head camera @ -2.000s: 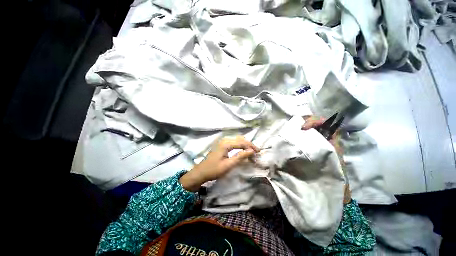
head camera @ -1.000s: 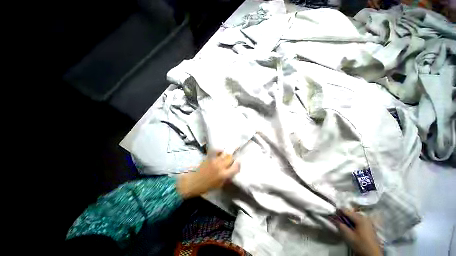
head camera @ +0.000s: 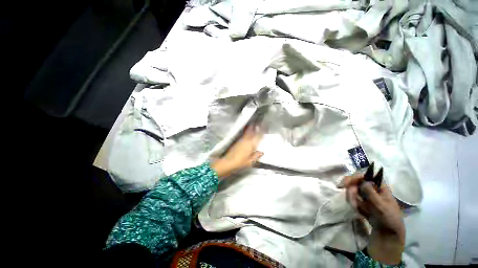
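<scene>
An off-white garment (head camera: 272, 196) lies bunched and partly spread on the white table, glaring white at the upper left. A dark navy label with pale lettering (head camera: 358, 157) shows on it at the right. My left hand (head camera: 242, 153) lies on the garment's middle beside a raised fold, thumb and fingers apart; its fingertips are blurred. My right hand (head camera: 375, 204) is just below the label, closed around small dark thread snips (head camera: 372, 177) with the blades pointing up. Whether its fingers also touch the cloth is unclear.
More pale garments (head camera: 424, 68) are heaped at the upper right, and others lie along the far side. A second dark label (head camera: 382, 89) shows at the right. The white table's (head camera: 439, 172) surface shows at the right. The left side is dark.
The view has shifted. Since the last frame, my left hand has moved farther in over the garment. My right hand has lifted, with the snips now pointing up. The garment lies more opened out.
</scene>
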